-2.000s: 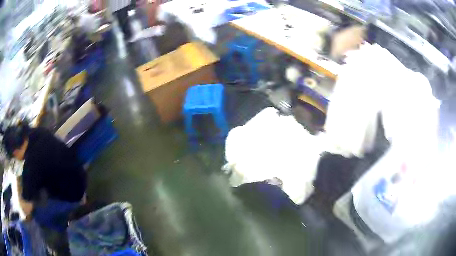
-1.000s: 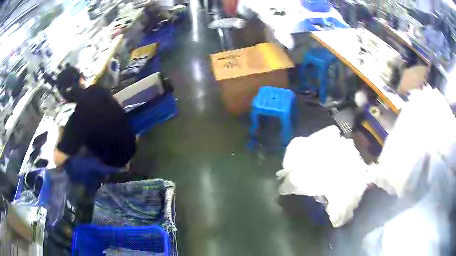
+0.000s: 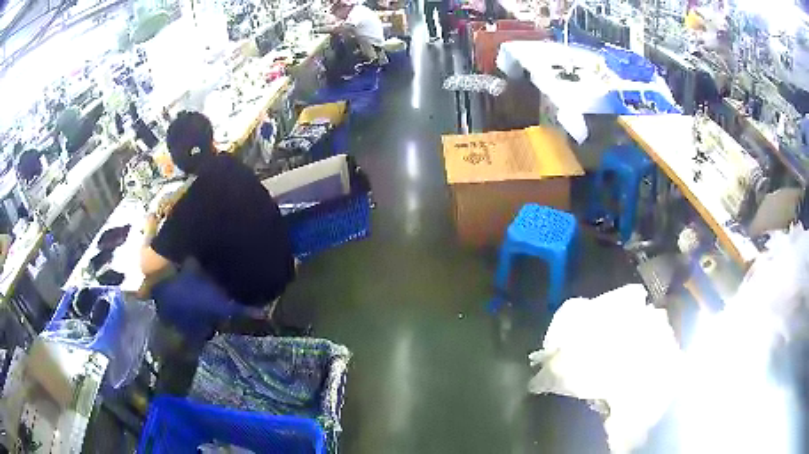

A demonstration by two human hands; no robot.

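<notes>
Neither of my hands is in the picture. Nearest in front of me is a bright blue slatted crate (image 3: 235, 430) at the bottom left, cut off by the lower edge, with something pale inside. A basket lined with mottled blue-green-grey cloth (image 3: 266, 377) stands right behind it. A large crumpled white cloth bundle (image 3: 608, 350) lies on the floor at the right. A blue plastic stool (image 3: 539, 232) stands upright beyond the bundle, beside a large brown cardboard carton (image 3: 510, 191).
A person in a black top (image 3: 226, 230) sits at the left machine table (image 3: 120, 257). Behind them is a blue crate (image 3: 333, 226) with a box in it. A sewing table (image 3: 683, 168) and a second blue stool (image 3: 625, 182) stand at the right. The green floor aisle (image 3: 399, 310) runs between.
My view has turned left and tilted up, so the stool, carton and white bundle appear farther right and lower. More of the far aisle and tables shows, and the picture is sharper.
</notes>
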